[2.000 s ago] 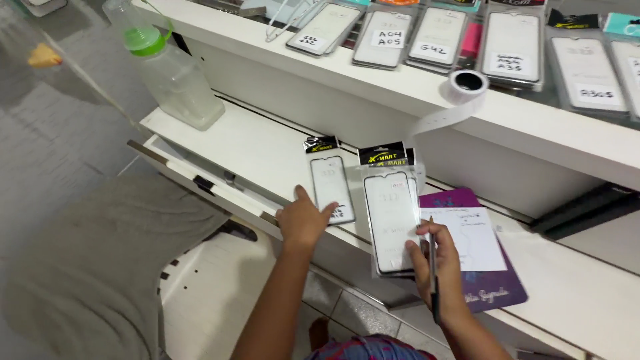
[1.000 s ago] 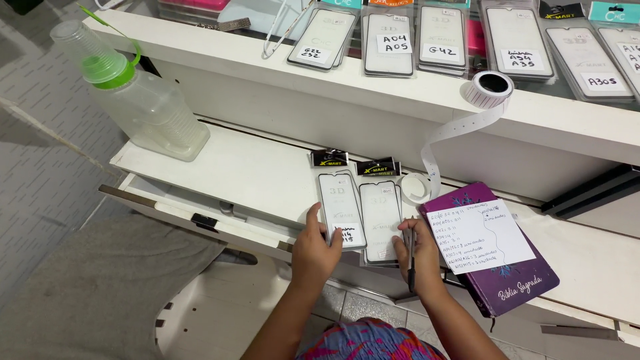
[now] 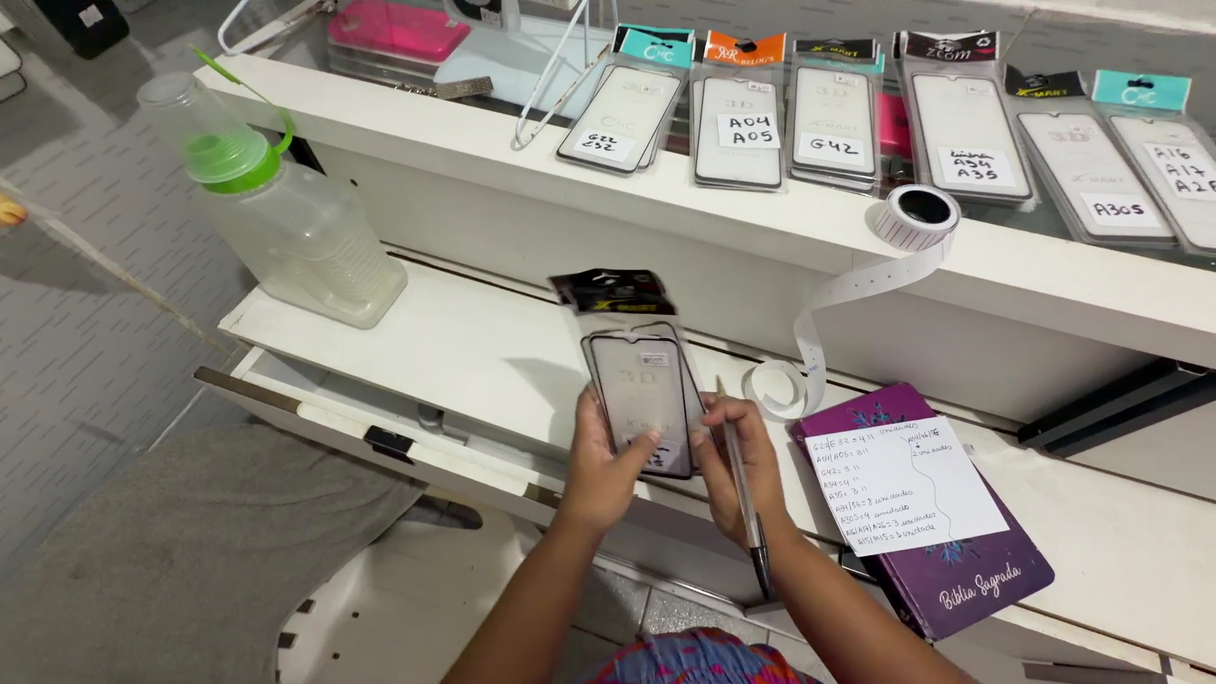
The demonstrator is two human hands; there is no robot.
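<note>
My left hand (image 3: 608,461) grips a small stack of packaged phone screen protectors (image 3: 638,399) with black hang tabs, its thumb over the handwritten label. At the stack's right edge, my right hand (image 3: 741,465) touches the packs with its fingers and also holds a clear-barrelled pen (image 3: 741,484), which points down past the palm. To the right, a handwritten paper sheet (image 3: 902,484) lies on a purple book (image 3: 988,560). A partly unrolled roll of white labels (image 3: 917,217) stands on the upper ledge, its strip hanging down to a curl beside the book.
More labelled screen protectors (image 3: 736,128) line the upper ledge (image 3: 475,133). A large plastic bottle with a green collar (image 3: 304,228) stands at the left of the lower shelf (image 3: 456,332). Below it a drawer (image 3: 380,427) is partly open, near a white chair (image 3: 408,589) and grey cloth (image 3: 190,541).
The packs that lay as two side-by-side groups on the shelf are now together in one stack, lifted in my hands. The pen has stayed in my right hand.
</note>
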